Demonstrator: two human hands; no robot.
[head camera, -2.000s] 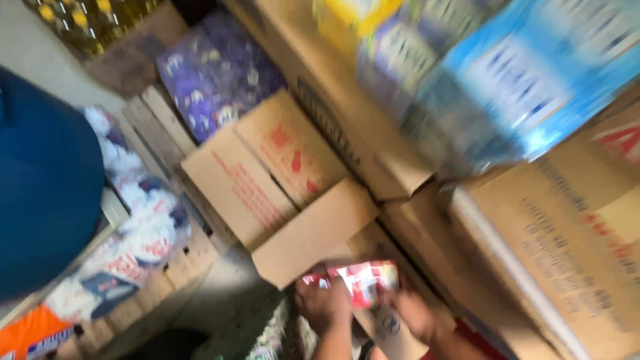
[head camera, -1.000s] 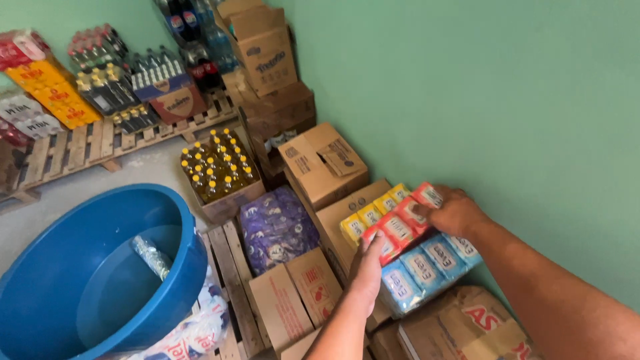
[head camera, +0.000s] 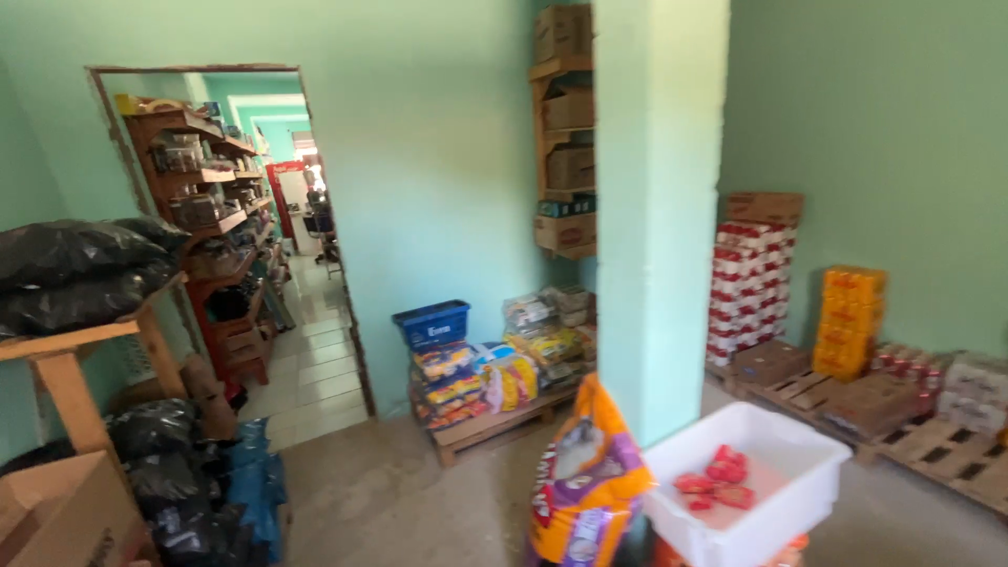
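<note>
Neither of my hands shows in the head view, so what they hold is hidden. Nearest on the right stands a white plastic tub (head camera: 787, 504) with several small red packets (head camera: 728, 468) inside. An orange and purple pet food bag (head camera: 587, 488) stands upright just left of the tub, in front of a pale green pillar (head camera: 661, 220). A cardboard box (head camera: 67, 512) with raised flaps is at the lower left.
Black plastic bags (head camera: 79, 268) lie on a wooden shelf at left, with more below. A doorway (head camera: 315, 236) opens beyond. A blue basket (head camera: 433, 324) tops packages on a low pallet (head camera: 504, 421). Another pallet (head camera: 937, 472) with stacked goods runs along the right.
The view has swung away to another side of the room. My hands, seen a second ago on a red pack over yellow and blue ones, are out of frame.
</note>
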